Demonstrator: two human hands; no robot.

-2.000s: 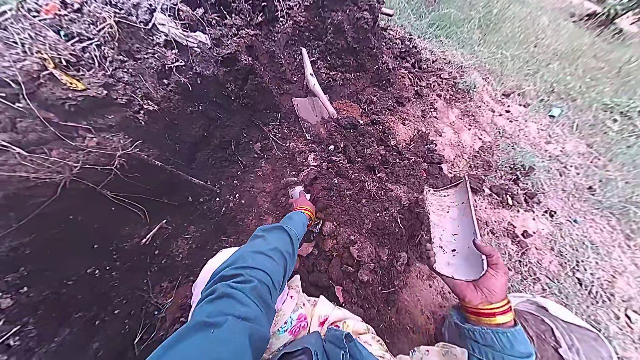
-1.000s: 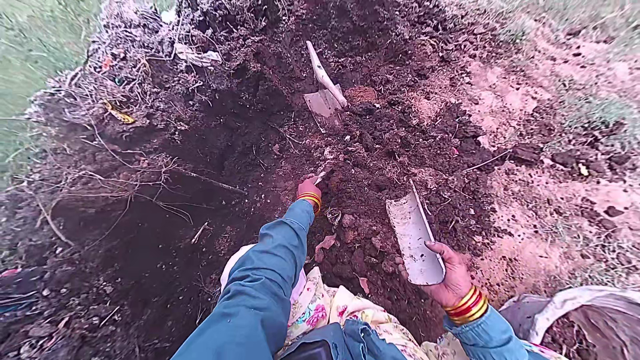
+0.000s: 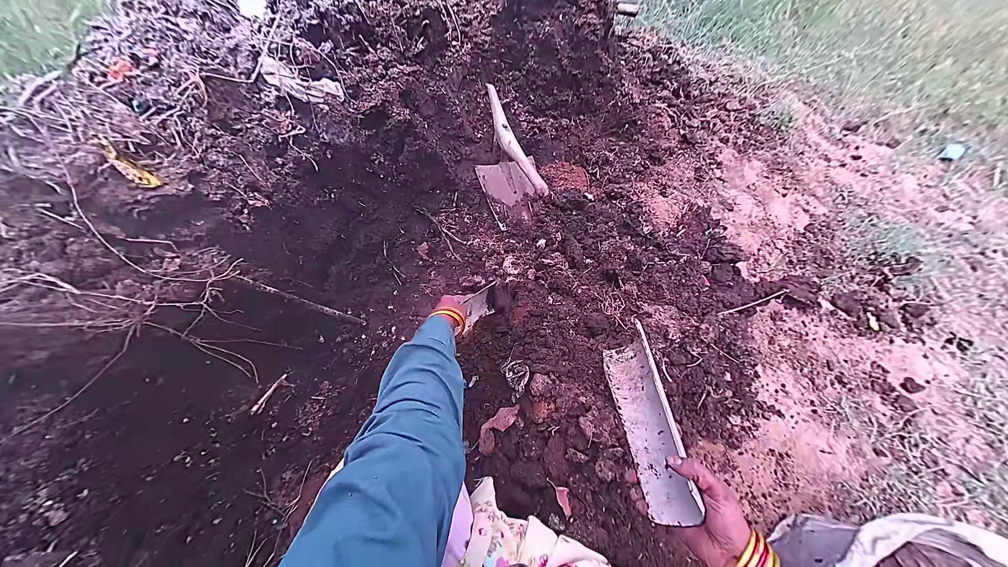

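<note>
My left hand point(image 3: 452, 309), with red and yellow bangles at the wrist, reaches out over the dark soil. It grips a thin pale scraper-like piece point(image 3: 477, 307) whose far edge touches the loose soil point(image 3: 583, 291). At the lower right, my right hand point(image 3: 713, 508) holds the near end of a curved pale half-pipe piece point(image 3: 650, 429), its hollow side up and smeared with soil. Beyond both hands lies a hoe with a flat metal blade point(image 3: 504, 185) and a pale wooden handle point(image 3: 512, 142), the blade partly in the soil.
A heap of dry twigs and debris point(image 3: 197, 94) rises at the upper left, with a yellow wrapper point(image 3: 130, 164) on it. Bare thin branches point(image 3: 142, 315) stick out at the left. At the lower right is a sack point(image 3: 890, 539). Grass point(image 3: 866, 39) borders the upper right.
My left hand has kept its hold while the pale piece in it has come more into sight. The half-pipe piece in my right hand has tilted. The view has shifted.
</note>
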